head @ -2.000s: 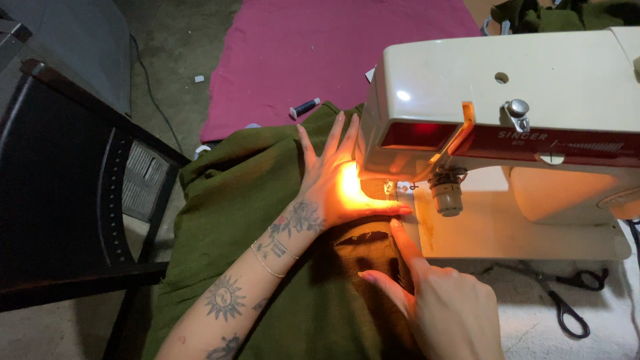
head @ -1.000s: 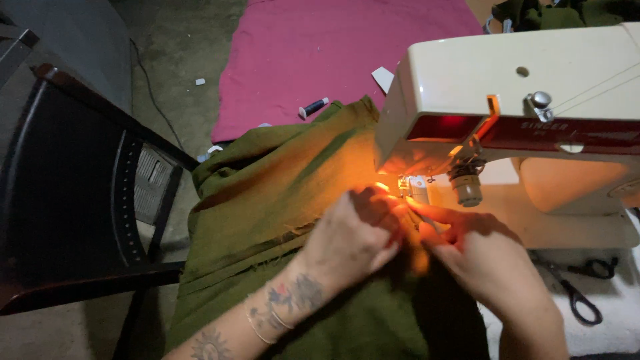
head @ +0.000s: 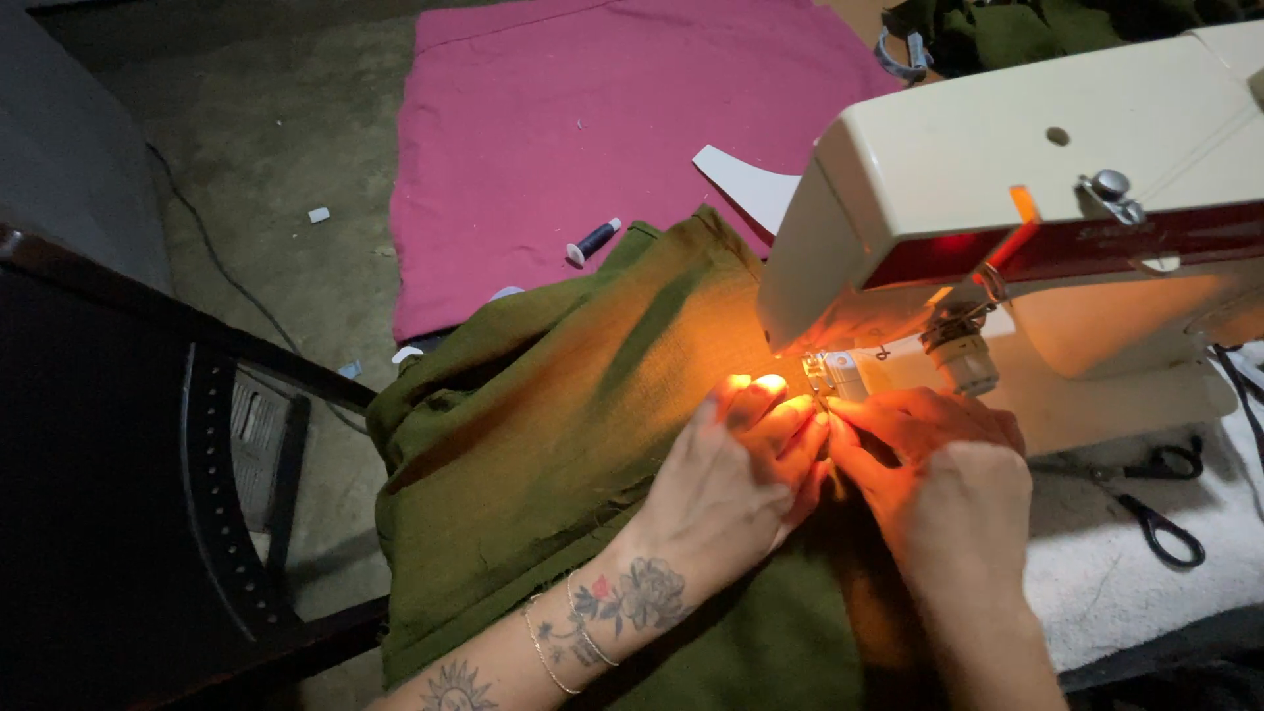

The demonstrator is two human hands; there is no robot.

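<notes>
Olive green fabric (head: pixel 553 395) lies under the needle area of a cream and red sewing machine (head: pixel 987 168), lit orange by its lamp. Just in front of the presser foot (head: pixel 816 367), my left hand (head: pixel 736 474) pinches the fabric's edge with thumb and fingers. My right hand (head: pixel 928 464) pinches the same edge close beside it, the fingertips of both hands almost touching. The fabric hangs in folds to the left of and below my hands. The needle tip is too small to make out.
Pink cloth (head: pixel 592 128) spreads behind, with a dark thread bobbin (head: pixel 594 242) and a white curved piece (head: pixel 750 188) on it. Black-handled scissors (head: pixel 1165 528) rest on a white towel (head: pixel 1106 602) at right. A black chair (head: pixel 99 474) stands at left.
My left hand lay spread flat on the fabric beside the foot two seconds before; now its fingers are bent in a pinch. My right hand has gone from pointing to pinching the edge.
</notes>
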